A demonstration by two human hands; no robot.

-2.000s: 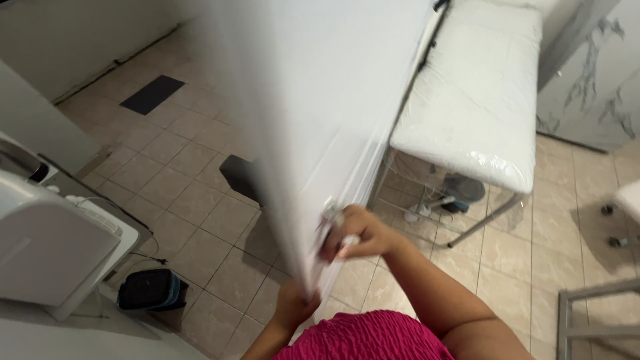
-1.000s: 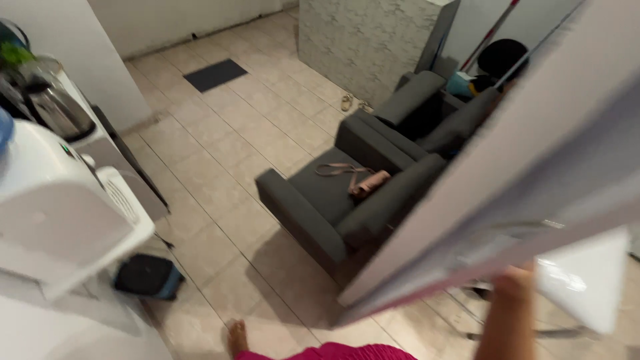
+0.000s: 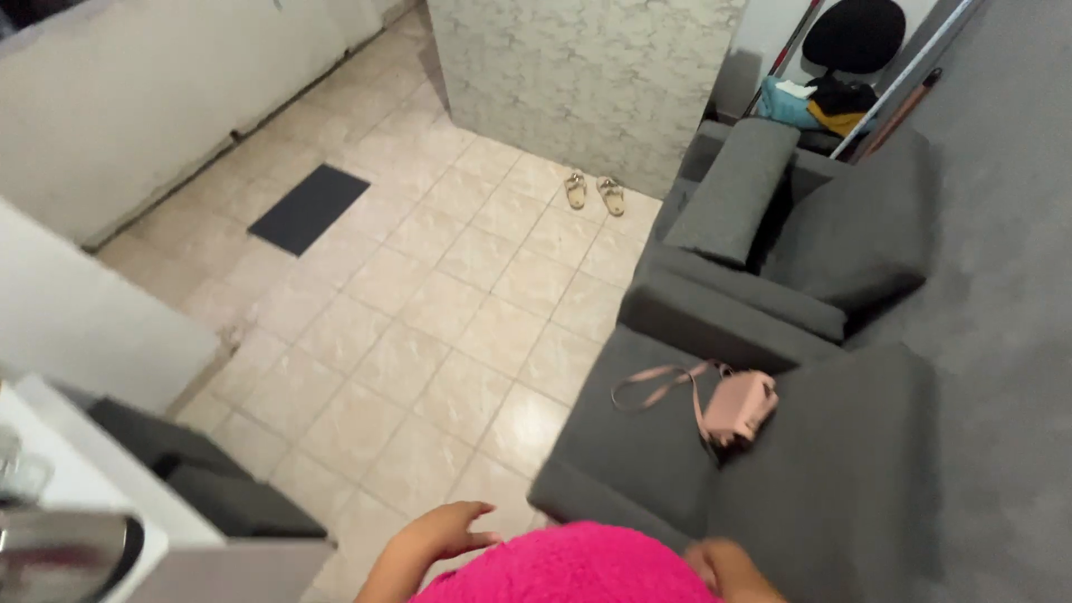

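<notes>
My left hand point(image 3: 448, 529) is at the bottom, left of my pink top, with fingers apart and nothing in it. Partly hidden by the top, my right hand point(image 3: 720, 565) is blurred at the lower right, near the front of a grey armchair point(image 3: 620, 435); its fingers do not show clearly. On that chair's seat lies a small pink handbag point(image 3: 737, 406) with its strap looped to the left. Neither hand touches the bag.
Another grey armchair point(image 3: 733, 184) adjoins the first. A pair of sandals point(image 3: 593, 194) rests by a marble-patterned partition point(image 3: 578, 75). A dark mat point(image 3: 310, 208) lies on the tiled floor. At lower left, a white counter point(image 3: 92, 469) holds a metal kettle point(image 3: 67, 553).
Two seconds ago both hands were at the white door's edge and handle; one second ago one hand was still at the door. Now the door is out of view and the view has moved further into the room.
</notes>
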